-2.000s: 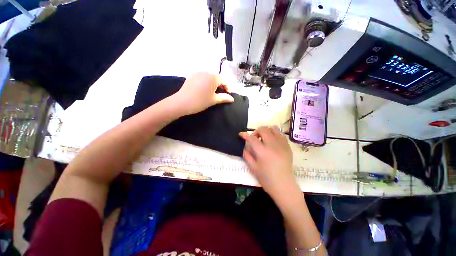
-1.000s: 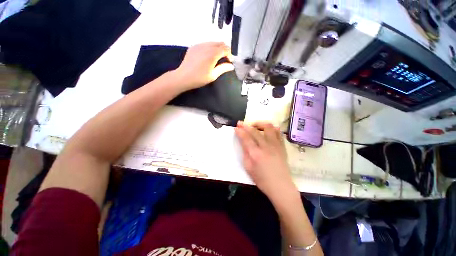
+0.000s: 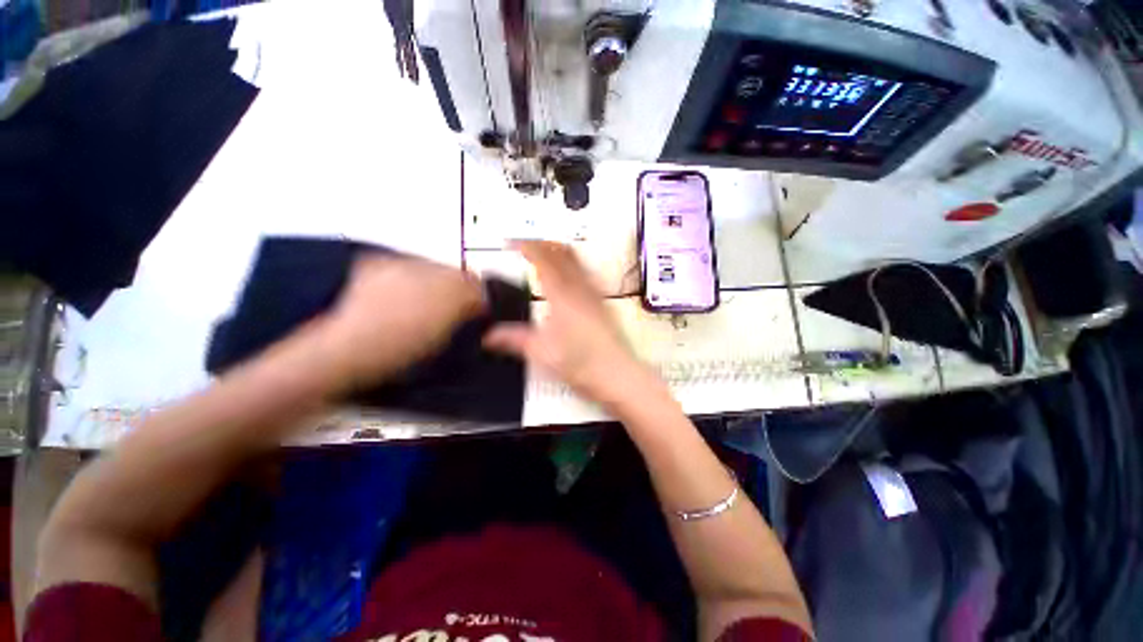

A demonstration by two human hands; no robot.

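A black cut piece (image 3: 295, 278) lies flat on the white table, in front and to the left of the presser foot (image 3: 527, 173), apart from it. My left hand (image 3: 407, 307) is blurred and lies over the middle of the piece; whether its fingers grip the cloth cannot be told. My right hand (image 3: 564, 320) is at the piece's right edge with thumb and fingers spread apart. The white sewing machine's control panel (image 3: 815, 103) is lit.
A stack of black cut pieces (image 3: 119, 151) lies at the far left. A lit smartphone (image 3: 678, 241) lies right of the needle. A black triangular scrap (image 3: 884, 301) with a cord and a slim tool (image 3: 852, 361) lie at the right. Dark grey bundles (image 3: 928, 552) are below the table.
The black piece has come away from the needle area towards the table's front edge, with my left hand over it. My right hand's fingers have spread. The camera view has shifted right.
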